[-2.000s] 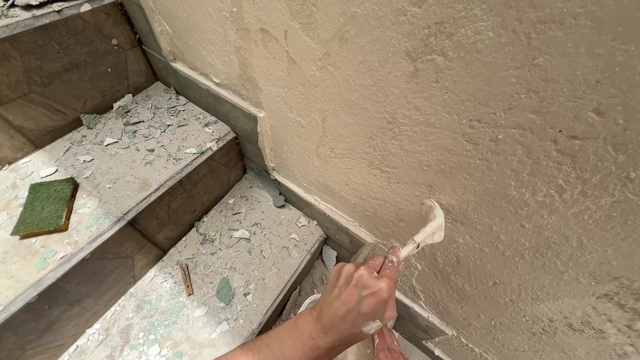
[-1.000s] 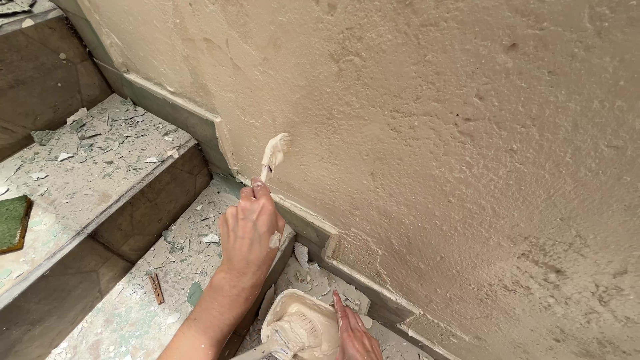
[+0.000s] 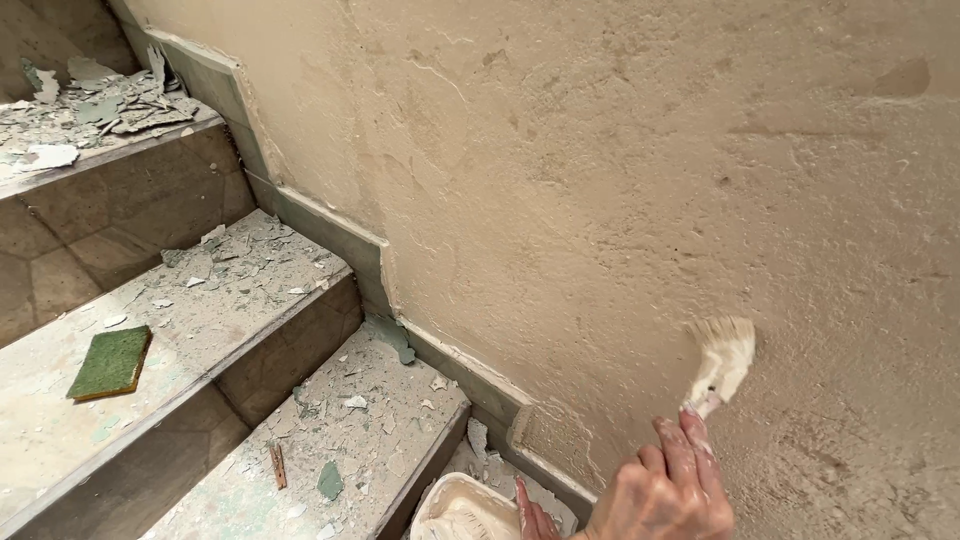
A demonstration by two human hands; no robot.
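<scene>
A paintbrush coated in cream paint is gripped by the handle in my right hand, its bristles pressed against the rough plaster wall. Paint smears mark the fingers. Low in the view, the fingers of my left hand show at the right rim of a white plastic tub of cream paint; the rest of that hand is cut off by the frame. The tub is at the bottom, beside the lower step.
Stone stairs rise to the left, strewn with paint flakes. A green scouring sponge and a small brown clothespin-like piece lie on separate treads. A stepped stone skirting follows the wall.
My right hand has carried the brush from the wall just above the skirting to a spot farther right on the wall. My left hand stays by the tub. The view has shifted.
</scene>
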